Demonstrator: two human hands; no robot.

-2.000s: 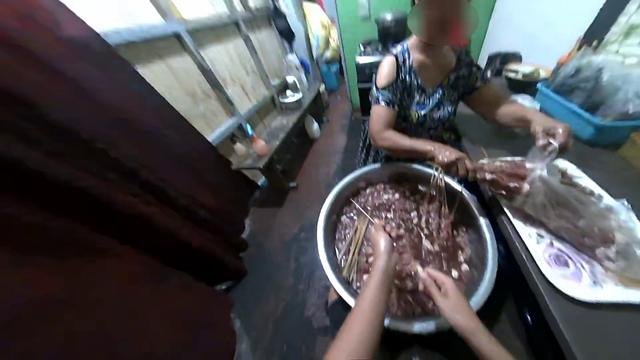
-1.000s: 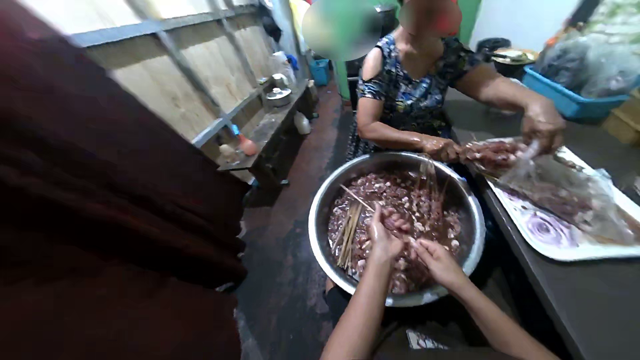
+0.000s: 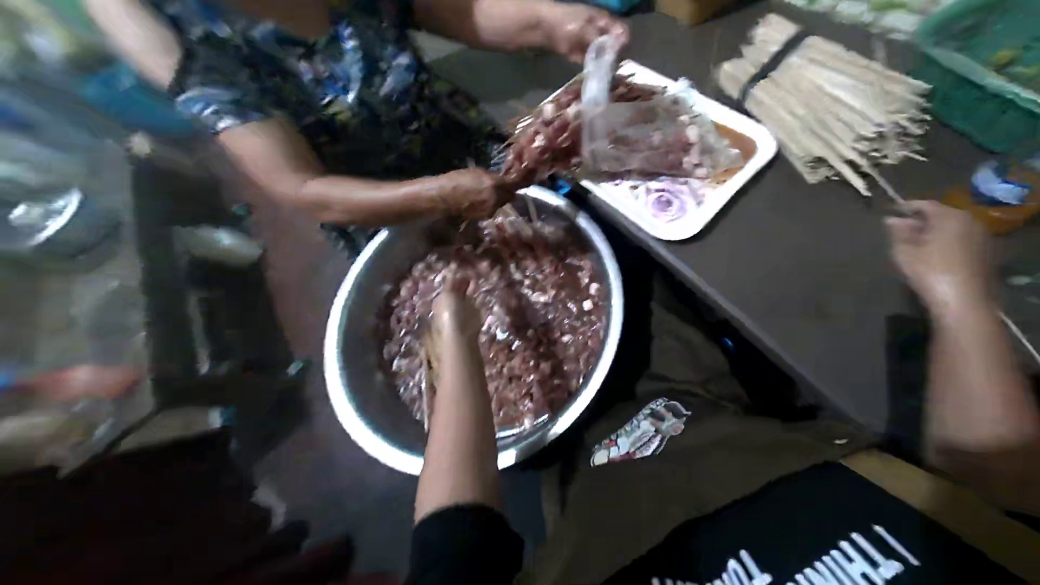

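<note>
A large metal basin (image 3: 345,357) holds cut raw meat (image 3: 528,325) in wet liquid. Into it reaches my left hand (image 3: 457,305), its fingers lost among the meat and blur, with some thin sticks beside the wrist. Over at the right, above the dark table, my right hand (image 3: 934,244) is closed on a thin wooden stick (image 3: 886,185). One end of that stick points at a strapped bundle of wooden skewers (image 3: 821,97). Across the basin, a co-worker's hand (image 3: 471,193) grips skewered meat (image 3: 540,146), which partly enters a clear plastic bag (image 3: 642,134).
A white flowered tray (image 3: 686,223) lies under the bag on the dark table (image 3: 780,268). The co-worker's other hand (image 3: 585,31) holds the bag's upper edge. A green plastic basket (image 3: 975,89) stands at the upper right, with an orange-and-blue item (image 3: 999,187) below it.
My right hand has left the basin and is now by the skewer bundle. My left hand remains in the basin. The view has swung far to the right.
</note>
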